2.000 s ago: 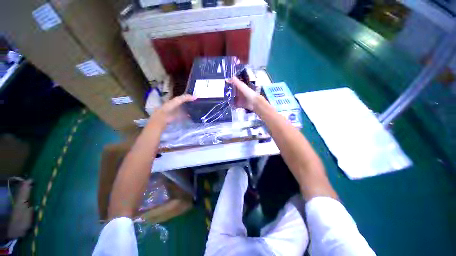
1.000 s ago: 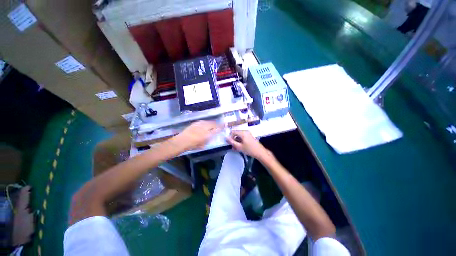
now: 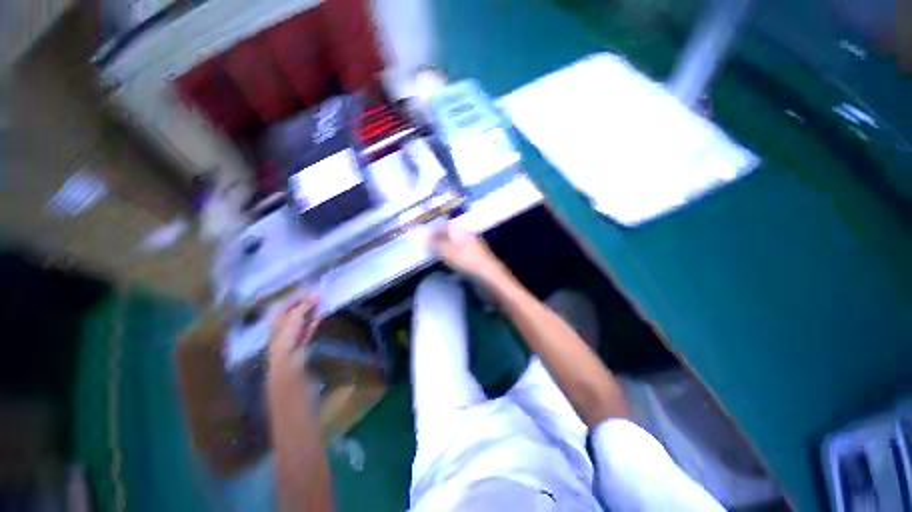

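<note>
The frame is blurred. A black product box (image 3: 317, 150) with a white label lies on the tunnel infeed, partly across the sealing bar (image 3: 385, 222), its far end near the dark red curtain (image 3: 290, 65). My left hand (image 3: 293, 325) is at the near left edge of the white table (image 3: 372, 270), above the waste carton; blur hides whether it holds anything. My right hand (image 3: 462, 252) is at the table's front edge, right of the box; its fingers are too blurred to tell whether they hold anything. Neither hand touches the box.
The grey control box (image 3: 472, 135) stands right of the sealing bar. A flat whitish bag stack (image 3: 630, 135) lies on the green bench (image 3: 690, 290). A scale-like device (image 3: 870, 465) is at the lower right. An open waste carton (image 3: 215, 400) is on the floor; stacked cartons (image 3: 110, 190) stand left.
The view has swung right. My hands went from the box to the bar's front, close together, and have now moved apart. The box was set down and released. The bar's frame shows in front of it.
</note>
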